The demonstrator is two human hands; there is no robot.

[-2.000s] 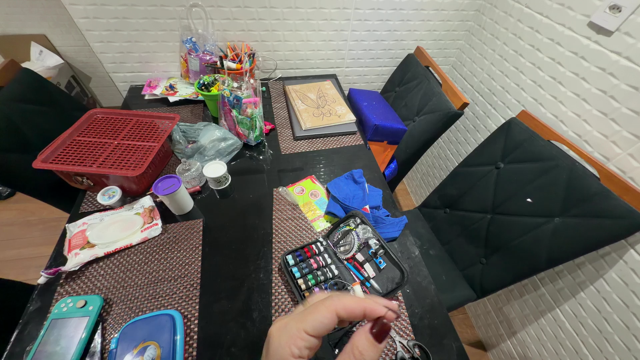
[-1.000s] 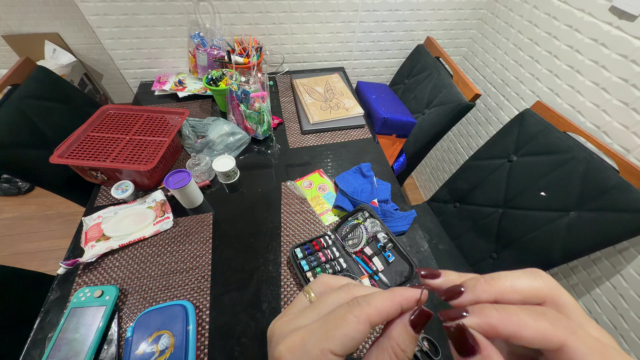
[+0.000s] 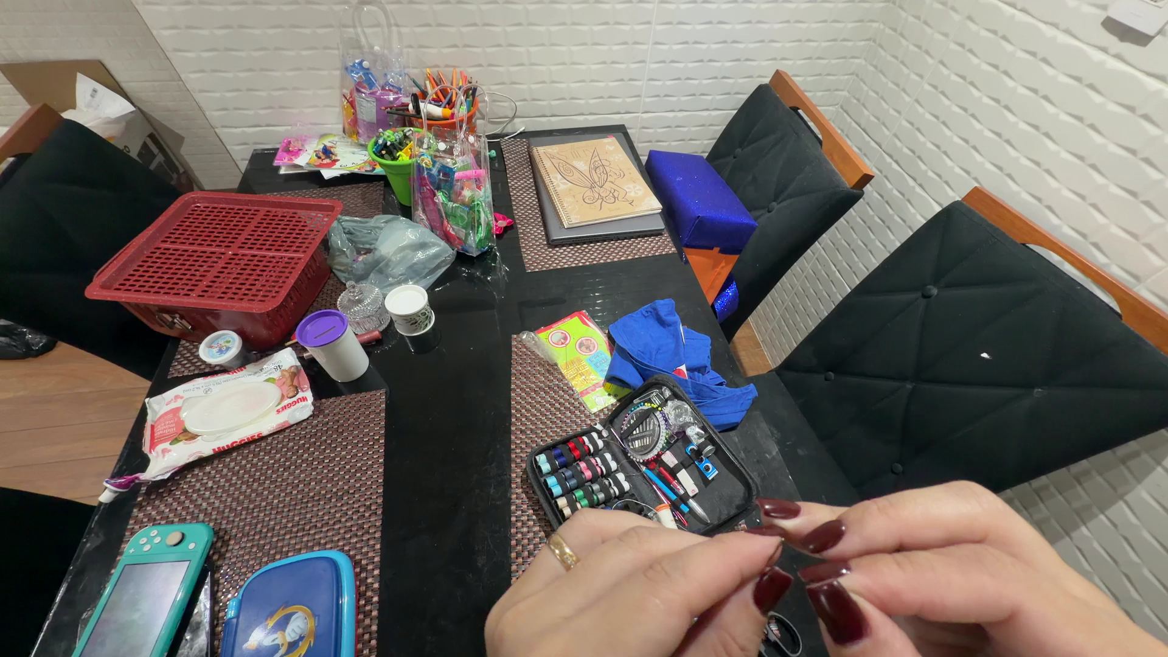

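My left hand (image 3: 639, 584), with a gold ring, and my right hand (image 3: 949, 566) meet at the fingertips at the bottom right. Thumb and fingers of each are pinched together; whatever lies between them is too small or hidden to tell. Just beyond them an open black sewing kit case (image 3: 730, 443) shows thread spools (image 3: 584, 474), a pin wheel (image 3: 644, 431), and pen-like tools. Behind it lie a blue cloth (image 3: 671, 356) and a yellow-green packet (image 3: 579, 356). Scissor handles (image 3: 780, 634) show partly below my hands.
On the left are a red plastic basket (image 3: 219, 255), a purple-lidded container (image 3: 333, 347), a wipes pack (image 3: 228, 411), a handheld game console (image 3: 146, 593) and a blue case (image 3: 292, 607). A spiral notebook (image 3: 593, 182) lies farther back. Black chairs (image 3: 967, 365) stand at the right.
Two seconds ago only one hand showed, low in view; then both hands were together. They remain fingertip to fingertip now.
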